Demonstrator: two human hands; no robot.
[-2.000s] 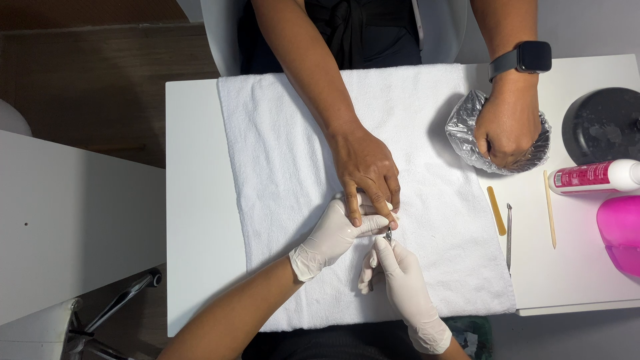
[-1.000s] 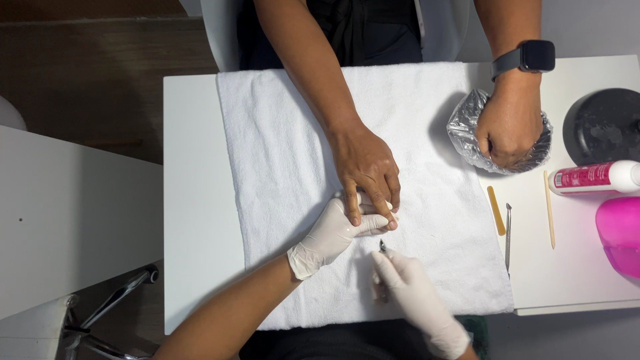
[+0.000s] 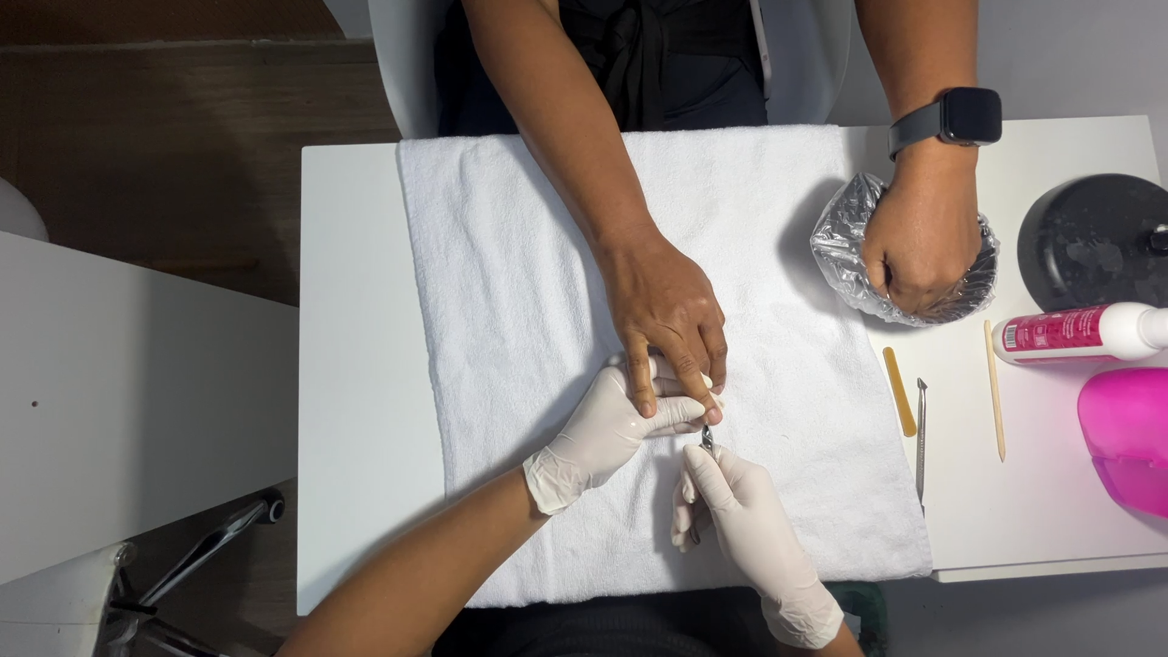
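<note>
White gloves cover both of my hands. My left hand (image 3: 610, 427) holds a finger of another person's hand (image 3: 664, 301) over a white towel (image 3: 520, 274). Just below that fingertip, my right hand (image 3: 744, 511) grips a metal cuticle nipper (image 3: 707, 438), its jaws at the nail; most of its handles are hidden by my fingers. The person's other hand (image 3: 926, 237) dips into a plastic-lined bowl (image 3: 838, 228), its fingers out of sight inside.
On the right of the white table (image 3: 351, 365) lie a small yellow file (image 3: 900, 392), a metal cuticle pusher (image 3: 922, 447), a wooden stick (image 3: 995, 392), a white bottle with a pink label (image 3: 1058, 334), a pink plastic object (image 3: 1127, 438) and a round black object (image 3: 1086, 242).
My right hand drew back a little from the fingertip with the nipper one second ago, and the nipper is now back at the nail. My left hand keeps its hold.
</note>
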